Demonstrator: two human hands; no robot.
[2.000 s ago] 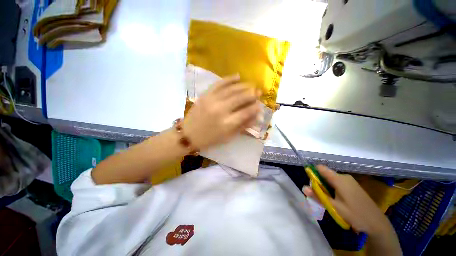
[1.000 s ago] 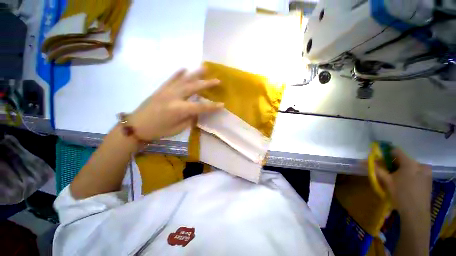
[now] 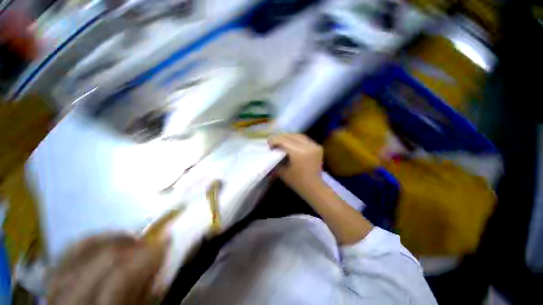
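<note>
The whole view is strongly blurred. My right hand (image 3: 300,159) is at the table's front edge (image 3: 262,173), its fingers curled over the edge. The snips, with green and yellow handles (image 3: 253,116), lie on the table beyond my right hand, apart from it. Narrow mustard cloth parts (image 3: 214,205) show near the table edge at the lower left of centre. A large brown blur covers the lower left; I cannot tell whether it is my left hand.
The white sewing machine (image 3: 205,98) stands behind the work area. A blue basket (image 3: 440,128) with mustard pieces is right of the table. More mustard cloth (image 3: 443,205) lies below it. Mustard cloth (image 3: 21,173) also shows at the far left.
The view has swung to the right and blurred. My right hand has let go of the snips and is now on the table edge. My left hand is no longer clear.
</note>
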